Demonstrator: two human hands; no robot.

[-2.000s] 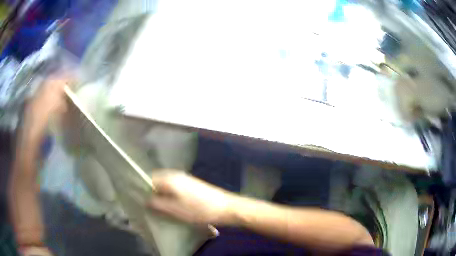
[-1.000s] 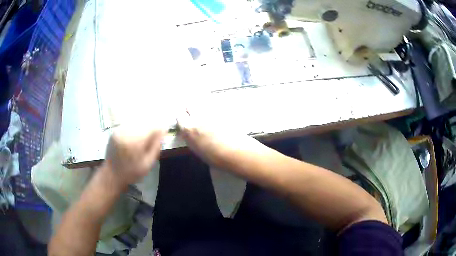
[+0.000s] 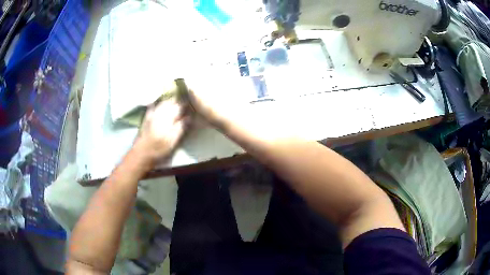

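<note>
A khaki cloth piece (image 3: 131, 115) lies on the white machine table (image 3: 344, 114), left of the needle area, largely washed out by the light. A narrow yellow-green fold shows at my fingertips. My left hand (image 3: 164, 126) is closed on the cloth near its folded edge. My right hand (image 3: 197, 107) is close beside it, touching, with its fingertips on the same fold. The fingers are blurred and partly hide each other. The off-white sewing machine head (image 3: 370, 32) stands at the upper right, with the needle plate (image 3: 258, 64) below it.
Dark snips (image 3: 412, 90) lie right of the machine head. A blue lamp (image 3: 212, 12) is at the top. A blue crate (image 3: 53, 107) stands left of the table. Khaki pieces (image 3: 427, 182) drape over a yellow-orange-rimmed tray (image 3: 472, 215) at the right. Cloth hangs below the table's left edge.
Both hands have moved from the table's front edge up and away from me onto the table, bringing the cloth's fold with them. A darker cloth edge now shows left of my left hand.
</note>
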